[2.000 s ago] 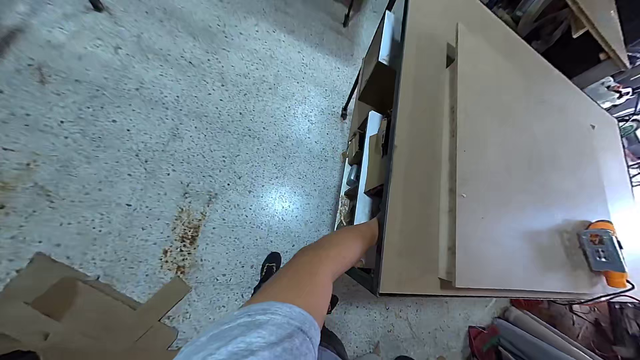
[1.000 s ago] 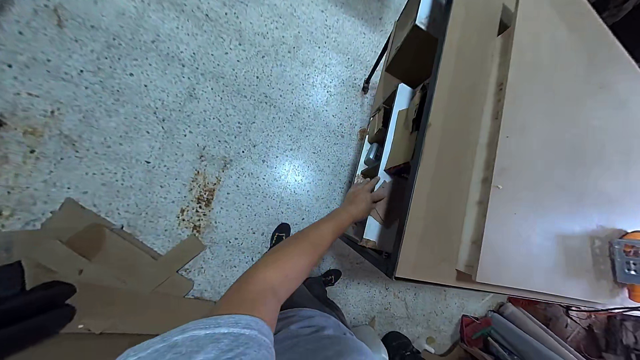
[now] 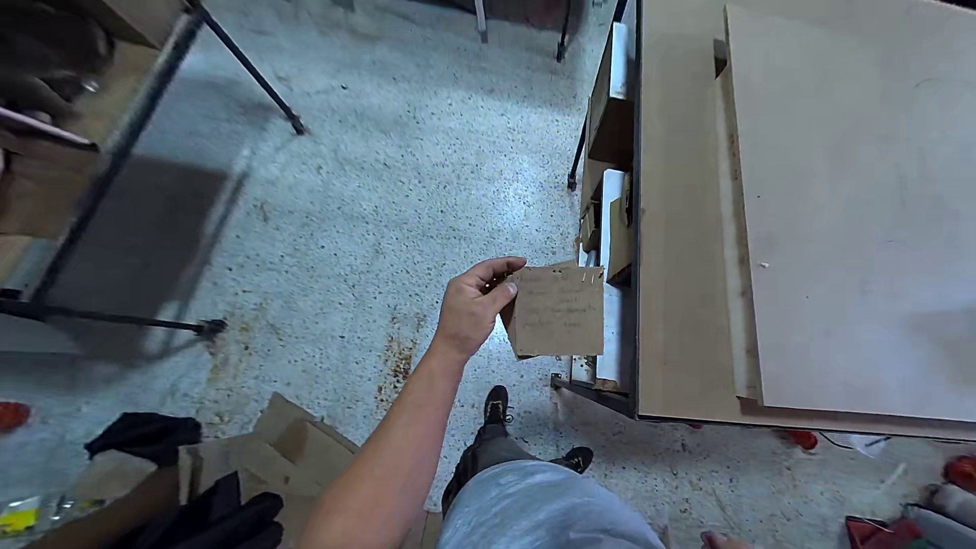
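My left hand [image 3: 474, 309] pinches a small stack of thin brown square pieces [image 3: 560, 311], cardboard or thin board, by their left edge. The top piece bears faint handwriting and small holes or staples along its upper edge. The stack hangs over the floor beside the workbench [image 3: 682, 229], partly in front of the shelf under its edge. At the bottom edge only the fingertips of my right hand [image 3: 720, 540] show; whether they hold anything is hidden. A large pale flat panel [image 3: 854, 229] lies on the workbench top.
Under the bench edge, a shelf holds boxes [image 3: 612, 130] and a white divider [image 3: 612, 221]. A metal-framed table [image 3: 114, 160] stands at left. Cardboard pieces [image 3: 305, 450] and black cloth or gloves [image 3: 229, 511] are at lower left. Rolled material [image 3: 942, 526] lies at lower right.
My left hand has come out of the shelf under the bench and now holds the brown pieces over the floor. Fingertips of my right hand have come into view. The view has shifted left.
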